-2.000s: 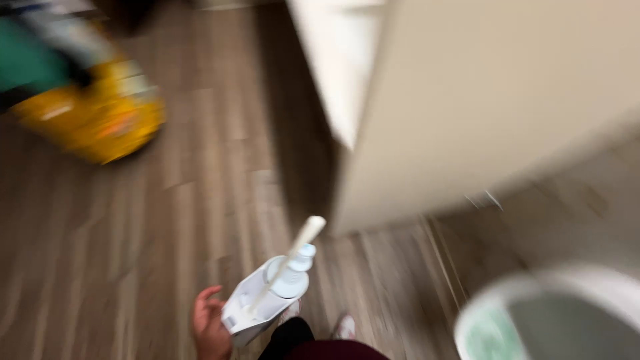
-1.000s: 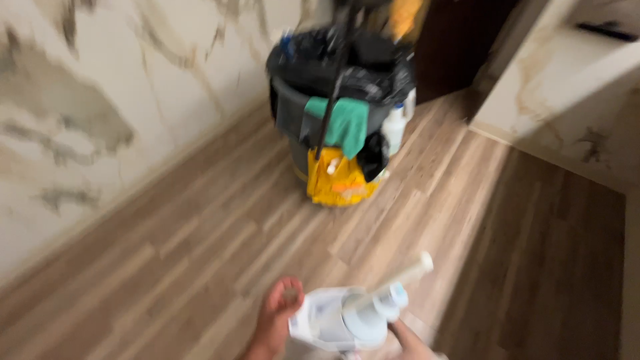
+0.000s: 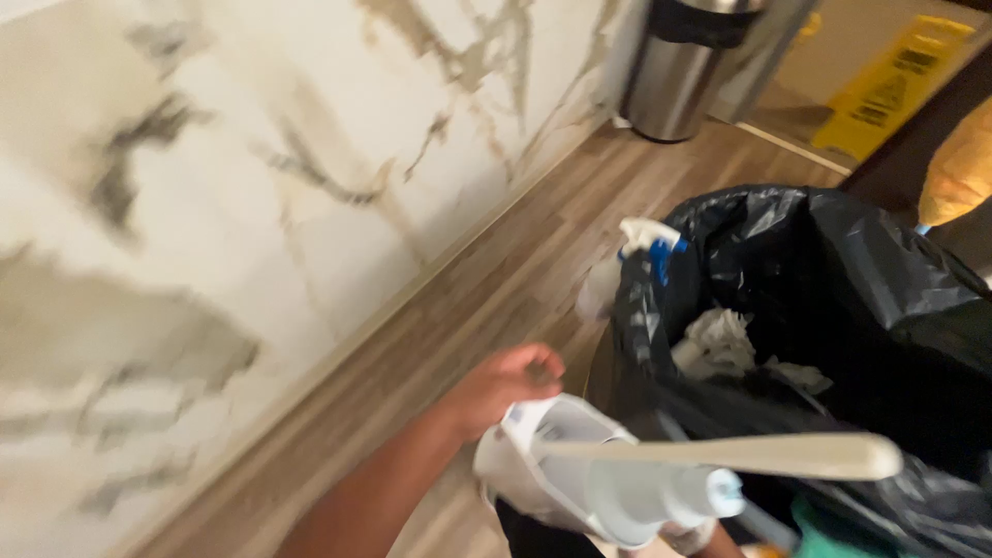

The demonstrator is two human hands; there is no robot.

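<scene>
My left hand (image 3: 508, 387) is at the rim of a white plastic caddy (image 3: 515, 465), its fingers curled at the caddy's left end. In the caddy stand a pale bottle (image 3: 643, 496) and a long white handle (image 3: 744, 456), which slants out to the right. My right hand (image 3: 690, 536) shows only in part under the caddy's right end, mostly hidden by the bottle; its fingers cannot be made out. Just beyond the caddy is a large bin lined with a black plastic bag (image 3: 883, 271), with crumpled white paper (image 3: 717, 341) inside.
A spray bottle with a white and blue trigger head (image 3: 651, 236) hangs at the bin's left rim. Behind stand a steel trash can (image 3: 674, 77) and a yellow wet-floor sign (image 3: 891, 89). A marble-patterned wall (image 3: 310, 155) runs along the left. A green cloth (image 3: 837, 535) hangs low on the bin.
The lined bin, farther off one second ago, is now right beside the caddy. Two seconds ago only my left hand showed at the caddy; one second ago both hands were at it.
</scene>
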